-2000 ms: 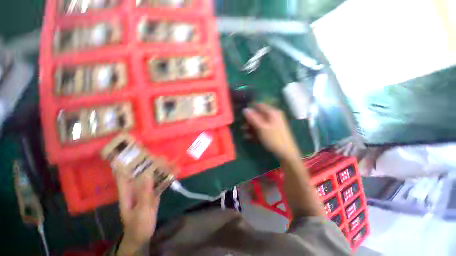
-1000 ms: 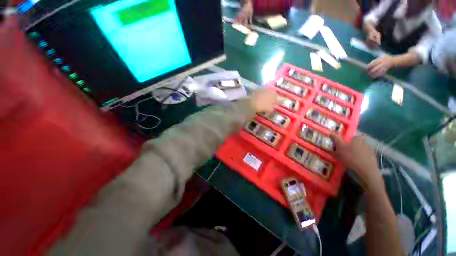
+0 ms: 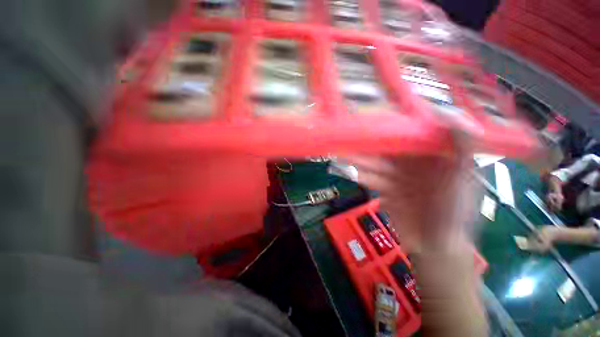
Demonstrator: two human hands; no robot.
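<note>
An upper red phone tray (image 3: 309, 135), filled with back-open gold phones (image 3: 279, 79), is raised close to the camera and blurred. My right hand (image 3: 427, 191) is at its near right edge, fingers spread against it. My left sleeve rises at the left edge; a blurred dark shape at the tray's upper left may be my left hand, but its grip cannot be made out. Below, a second red tray (image 3: 368, 273) lies on the bench with face-up black keypad phones (image 3: 377, 233), a white label (image 3: 356, 249) and a back-open gold phone (image 3: 385, 309) at its near end.
A cabled gold phone (image 3: 322, 195) lies on the green bench (image 3: 316, 247) left of the lower tray. Across the bench at right are a person's hand (image 3: 543, 238), another person's sleeve, pale strips and small phones. A large red surface (image 3: 552, 43) is at upper right.
The full upper tray has been lifted off the bench towards the camera and left, uncovering the lower tray with face-up phones. My right hand has moved onto the raised tray. The view has turned.
</note>
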